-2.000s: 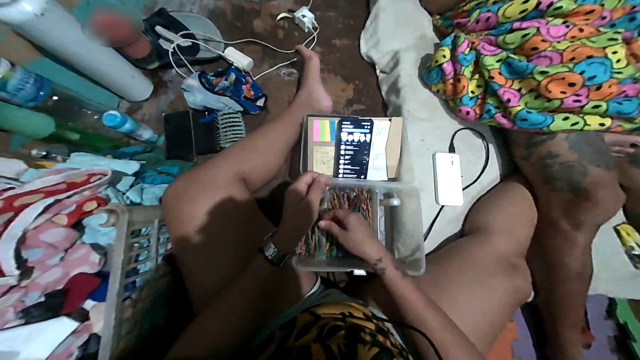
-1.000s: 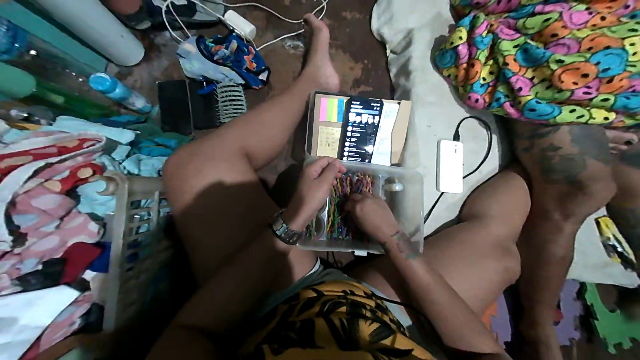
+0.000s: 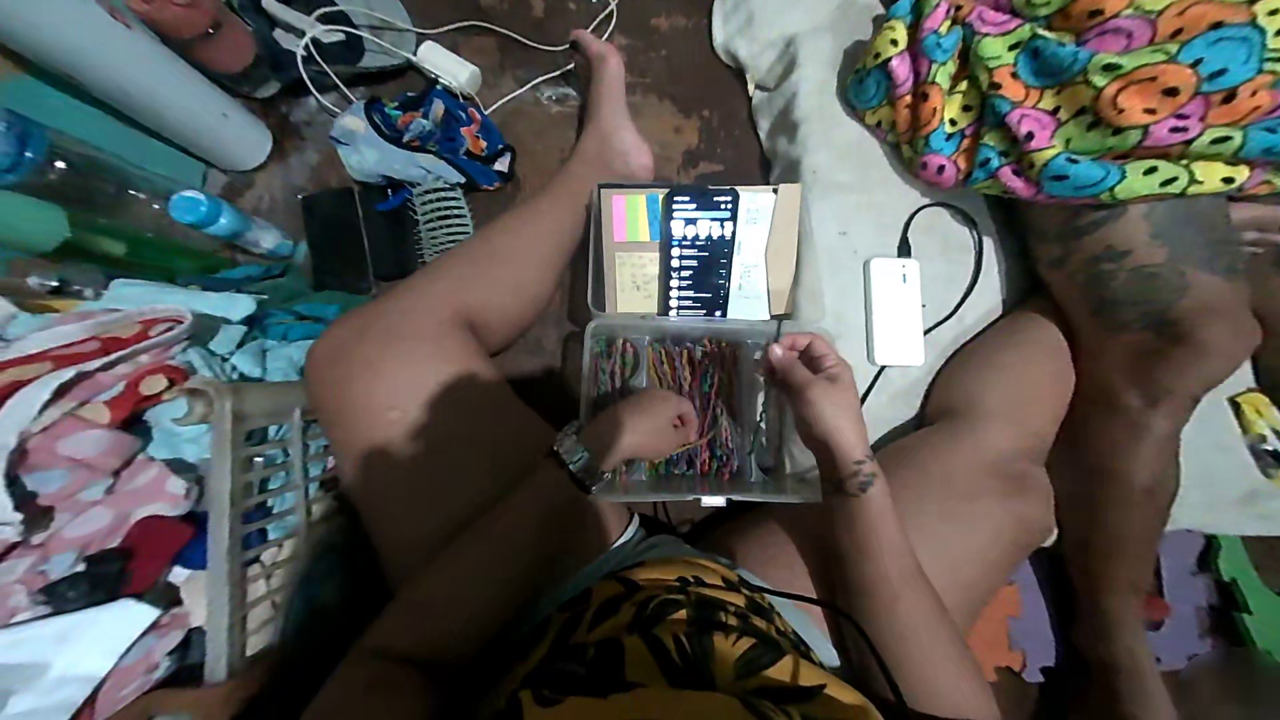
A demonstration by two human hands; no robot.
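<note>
A clear plastic compartment box [image 3: 710, 488] lies open between my legs, filled with bundles of colourful braided cords [image 3: 690, 365]. Over the middle of the cords is my left hand [image 3: 645, 425], its fingers curled at a thin yellowish strand. My right hand [image 3: 810, 370] is raised at the box's right side, with thumb and forefinger pinched together on what looks like a dark thin cord that hangs into the right compartment. A lit smartphone [image 3: 703, 255] leans in the box's lid, beside sticky notes [image 3: 636, 218] and a paper slip bearing writing [image 3: 750, 255].
A white power bank [image 3: 895, 312] with a black cable lies on the pale cloth to the right, near another person's tattooed leg [image 3: 1130, 280]. At left stand a plastic laundry basket [image 3: 225, 500] and heaped clothes [image 3: 80, 430]. Bottles [image 3: 230, 222] and a spiral notebook [image 3: 442, 220] lie farther up.
My right hand has moved from the cords to the right edge of the box. My left hand has come down from the box's upper edge onto the cords.
</note>
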